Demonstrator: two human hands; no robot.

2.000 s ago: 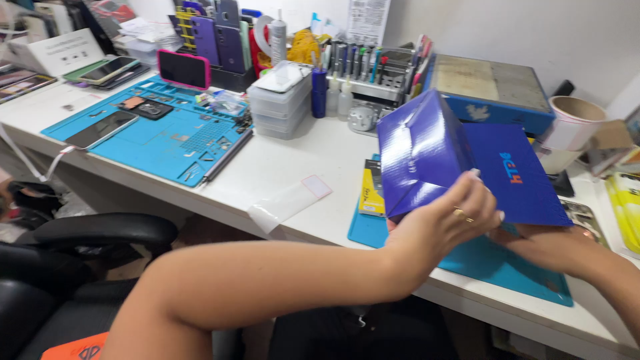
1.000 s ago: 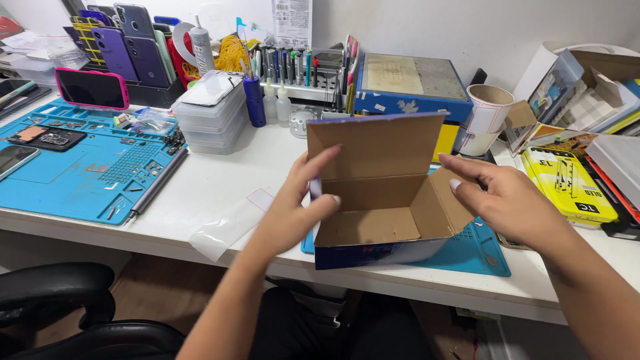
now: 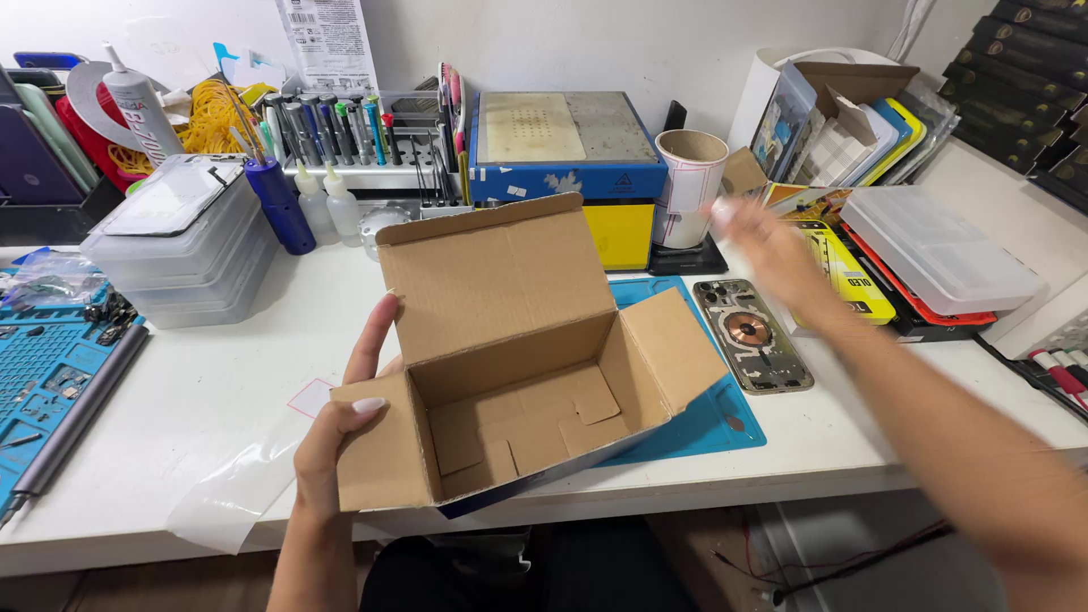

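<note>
My left hand (image 3: 344,412) grips the left side flap of an open cardboard box (image 3: 527,416), thumb on the flap and fingers behind it. The box is tilted at the desk's front edge, its lid raised and its brown inside bare. My right hand (image 3: 761,251), blurred, is raised away from the box, in front of a phone box and near a roll of labels (image 3: 690,183); whether it holds anything is unclear. A phone with its back off (image 3: 753,336) and a copper coil showing lies below that hand. A blue silicone mat (image 3: 722,421) is partly hidden under the box.
Stacked clear plastic cases (image 3: 191,246), a screwdriver rack (image 3: 357,153) and a blue heating plate unit (image 3: 565,149) line the back. A yellow phone screen box (image 3: 850,280) and a clear case (image 3: 939,251) stand right. A plastic sheet (image 3: 242,484) overhangs the front edge.
The box, shown from its blue outside two seconds ago, now has its open inside facing me. My right hand has left the box and moved right. The phone with the coil has come into sight.
</note>
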